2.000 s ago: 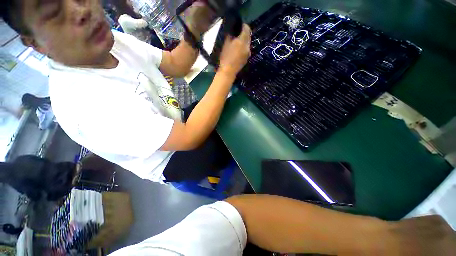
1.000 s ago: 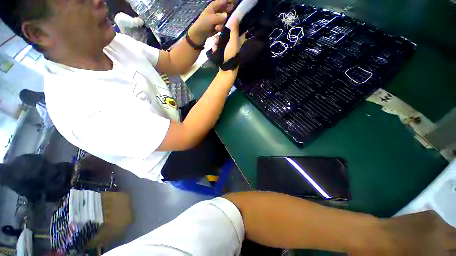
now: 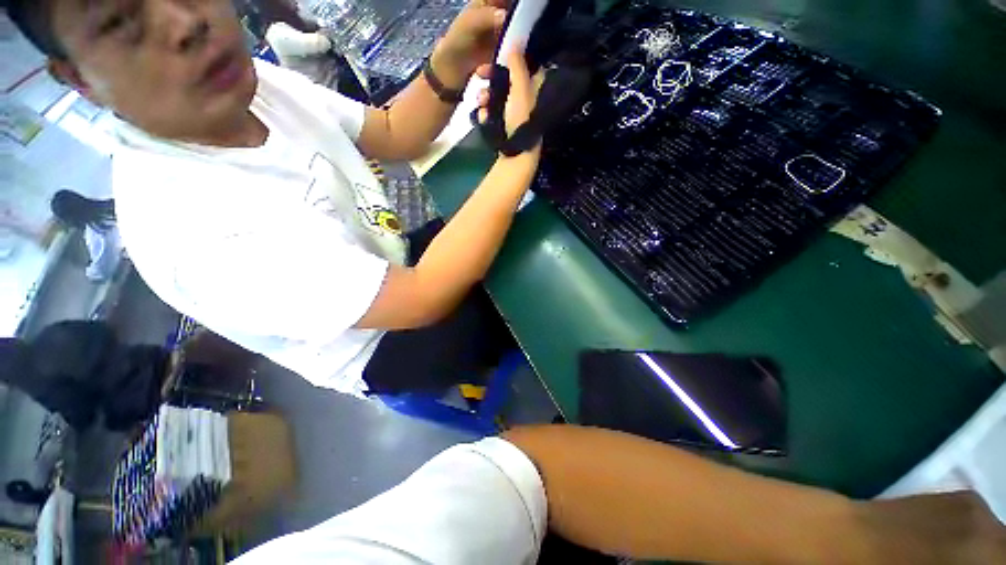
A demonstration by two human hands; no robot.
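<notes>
My left forearm crosses the bottom of the view. My left hand (image 3: 938,528) is dark, blurred and cut off at the lower right corner; its fingers and anything in them are hidden. My right hand is not in view. The edge of a white foam tray (image 3: 962,447) shows beside my left hand at the right rim. A black glossy smartphone (image 3: 684,402) with a bright light streak lies flat on the green bench (image 3: 552,276), just beyond my forearm.
A large black blister tray (image 3: 706,199) holds several pale ring outlines (image 3: 815,174). A seated person (image 3: 243,221) in a white shirt handles a dark strap device (image 3: 541,94). Stained pale tape (image 3: 910,265) lies on the bench. A box with stacked papers (image 3: 199,458) stands lower left.
The neighbouring person's hands have moved with the dark strap device, and their face has turned away and back. The view has shifted slightly. My left arm stays nearly in place.
</notes>
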